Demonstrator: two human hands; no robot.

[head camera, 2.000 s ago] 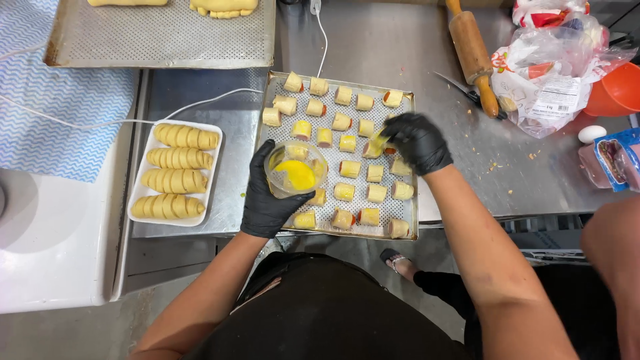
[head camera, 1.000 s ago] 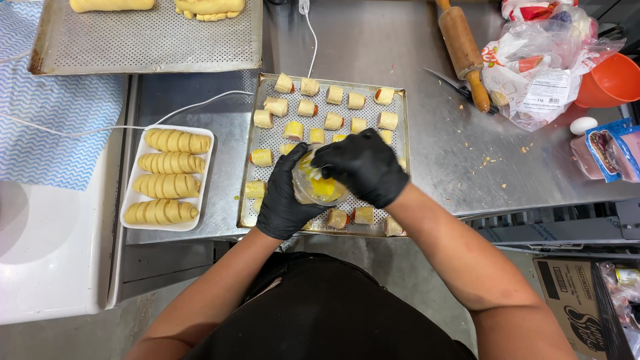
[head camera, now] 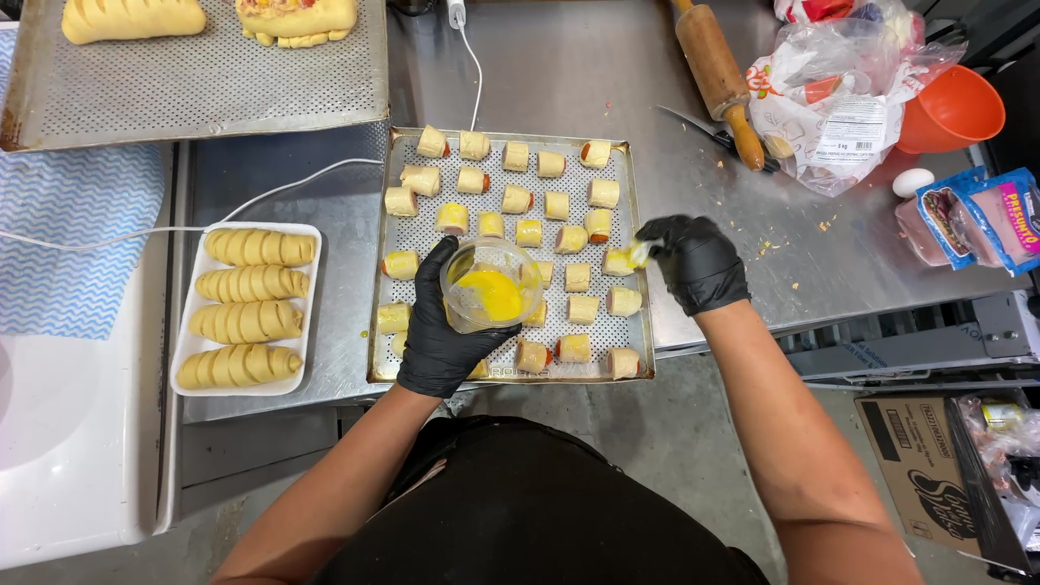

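My left hand, in a black glove, holds a clear plastic cup of yellow liquid, like beaten egg, over a perforated metal baking tray. My right hand, also gloved in black, pinches a small pale brush-like tool whose tip meets a dough-wrapped sausage piece near the tray's right edge. Rows of such rolls fill the tray; those in the middle rows and at the left look glossy yellow, while the back rows look dull and pale. The cup and left hand hide some rolls.
Left of the tray, a white foam tray holds several scored dough rolls. Another perforated tray with loaves lies at the back left. A white cable crosses the steel table. At right are a rolling pin, a knife, plastic bags, an orange bowl and an egg.
One second ago my right hand was at the cup; it has moved right, to a roll by the tray's right edge. My left hand still holds the cup.
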